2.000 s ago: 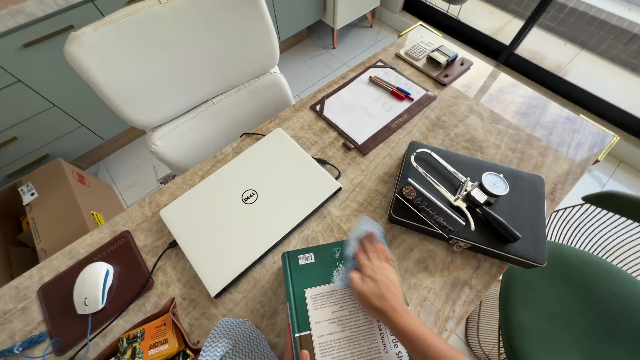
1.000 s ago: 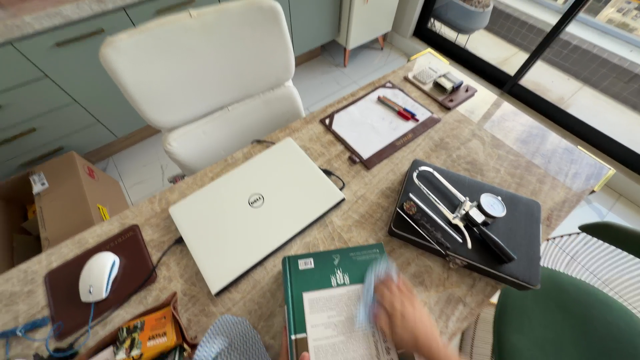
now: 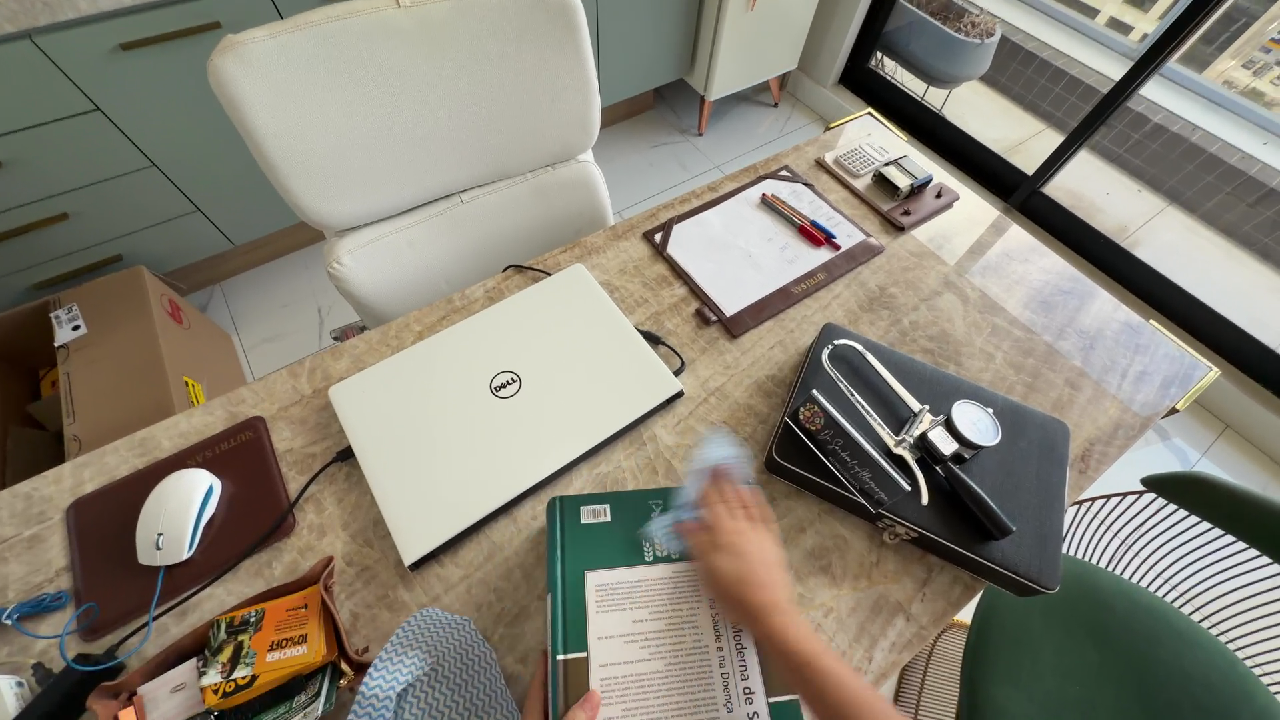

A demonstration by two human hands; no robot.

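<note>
A green hardcover book lies at the bottom centre, a printed text panel on its cover. My right hand, blurred by motion, holds a light blue cloth over the book's upper right edge. At the book's lower left edge, my left hand grips it, mostly out of view. Left of the book is a closed white Dell laptop. To the right, a black case carries a skinfold caliper with a round dial and a dark nameplate bearing writing.
A brown mouse pad with a white mouse is at left, near a leather box of cards. Farther back lie a clipboard with paper and pens, and a tray with a calculator. Chairs flank the stone-topped table.
The right hand with the cloth has moved up from the book's right side toward its top edge since one second ago. The left hand still holds the book.
</note>
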